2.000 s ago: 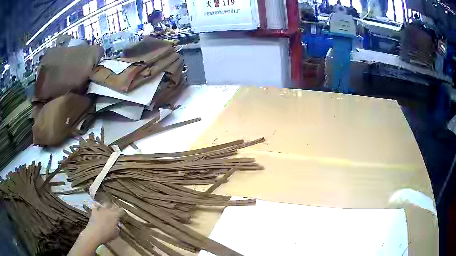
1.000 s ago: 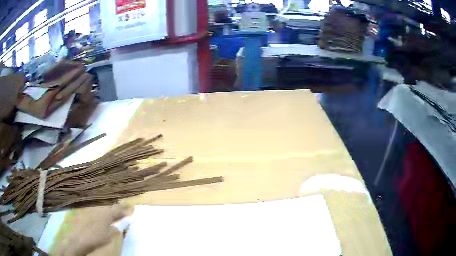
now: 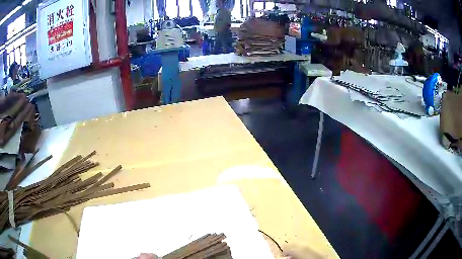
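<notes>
A small bunch of narrow brown straps (image 3: 202, 247) lies over the white sheet (image 3: 152, 215) at the bottom edge of the picture. A sliver of my left hand (image 3: 148, 256) shows beside its left end, mostly cut off, so its grip is hidden. A small skin-coloured patch at the bottom edge, right of the sheet, may be my right hand (image 3: 286, 256); its fingers are not visible. A larger strap bundle (image 3: 48, 195) with a pale tie band (image 3: 11, 207) lies at the left, its loose ends fanned rightward.
The tan bench top (image 3: 167, 136) has its right edge along an aisle. A thin dark cord (image 3: 271, 239) curves right of the sheet. Brown panels (image 3: 17, 121) are piled far left. A white-covered table (image 3: 375, 121) across the aisle holds a blue object (image 3: 432, 93) and a brown box-like item (image 3: 451, 119).
The view has swung right, and the tied bundle now sits further left in the picture. The small strap bunch has appeared over the white sheet. My left hand is now almost out of view.
</notes>
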